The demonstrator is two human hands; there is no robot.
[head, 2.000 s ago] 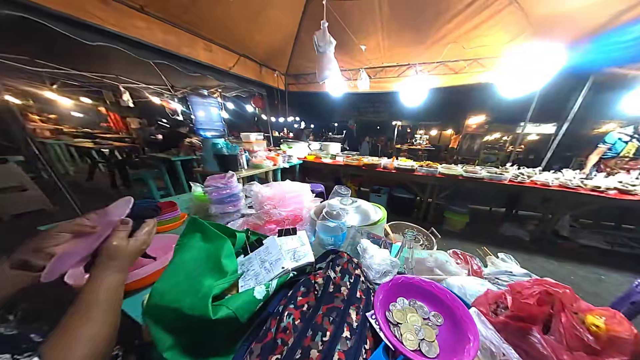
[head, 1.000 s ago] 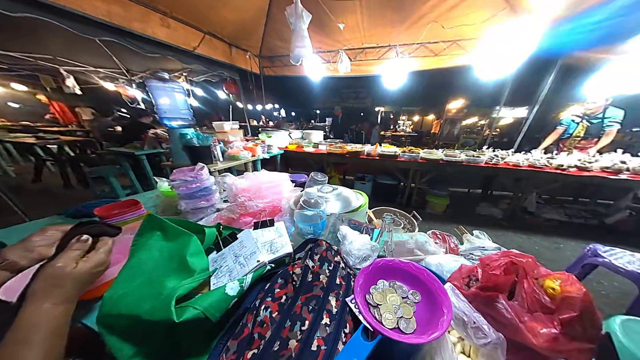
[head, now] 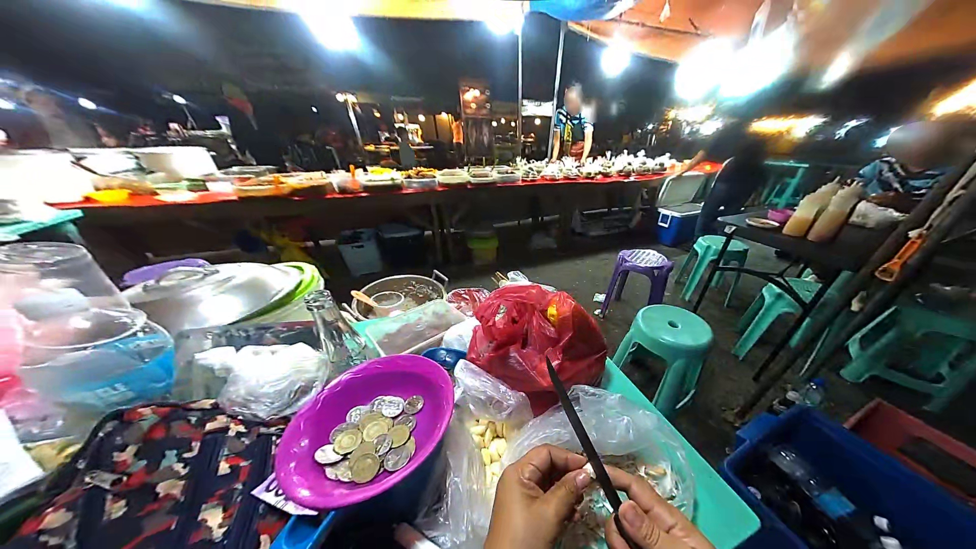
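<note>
My right hand (head: 659, 515) is closed around a narrow dark-bladed knife (head: 581, 427), its tip pointing up and away. Beside the blade, my left hand (head: 540, 496) pinches a small pale piece, mostly hidden by the fingers; it looks like a garlic clove. Beneath both hands lies a clear plastic bag (head: 663, 450) with skins or scraps inside. Peeled garlic cloves (head: 488, 438) fill another clear bag left of my left hand. Beyond the knife sits a knotted red plastic bag (head: 534, 335). A purple plastic bowl (head: 293, 457) of coins (head: 374, 435) stands farther left.
A patterned bag (head: 152, 473), clear plastic pitcher (head: 84, 343), glass bottle (head: 335, 335) and lidded pot (head: 217, 293) crowd the left. Teal stools (head: 671, 335) and a blue crate (head: 823, 473) stand right. A person (head: 572, 126) is behind the long food table (head: 305, 200).
The view has turned far to the right. The hands with a pink plate and dark cloth, seen at the left before, are out of view. My hands and the knife now show.
</note>
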